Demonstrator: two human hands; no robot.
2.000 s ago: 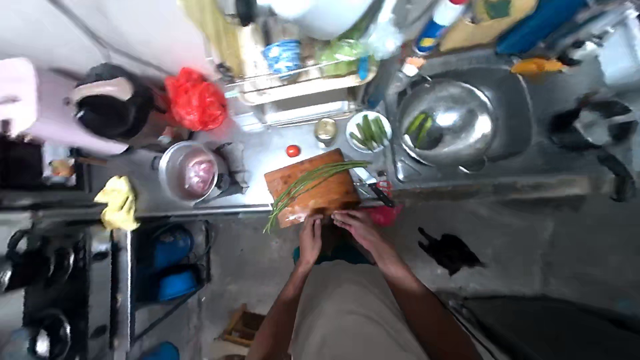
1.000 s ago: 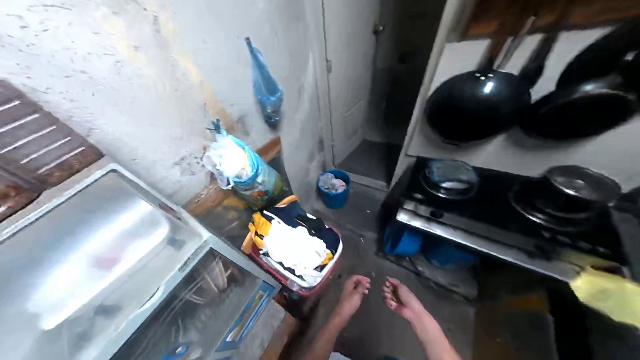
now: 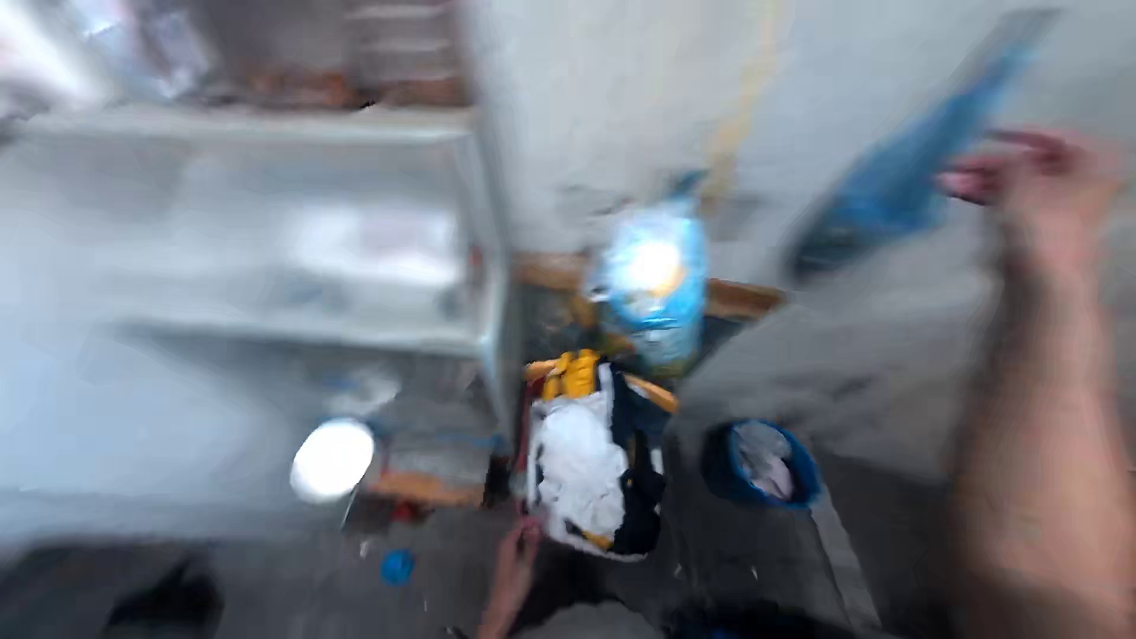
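My right hand [image 3: 1021,173] is raised at the upper right, its fingertips at the edge of a blue plastic bag [image 3: 896,182] that hangs along the wall. Motion blur hides whether the fingers grip the bag. Low in the view, my left hand [image 3: 524,541] is near the lower left corner of a laundry basket [image 3: 635,556] heaped with white [image 3: 579,466], dark and yellow clothes; whether it touches the basket cannot be told. Beyond the basket, a blue and clear plastic bag [image 3: 657,284] with whitish contents stands against the wall.
A blue bin [image 3: 803,470] with crumpled waste in it stands right of the basket. At the left is a large pale glass-fronted cabinet [image 3: 266,231]. A small blue object [image 3: 398,567] lies on the floor, with a dark shape [image 3: 169,599] farther left.
The view has turned from the counter, past the stove, to the wall and basket. My right hand has risen to the hanging blue bag; my left hand is now near the basket's lower left corner.
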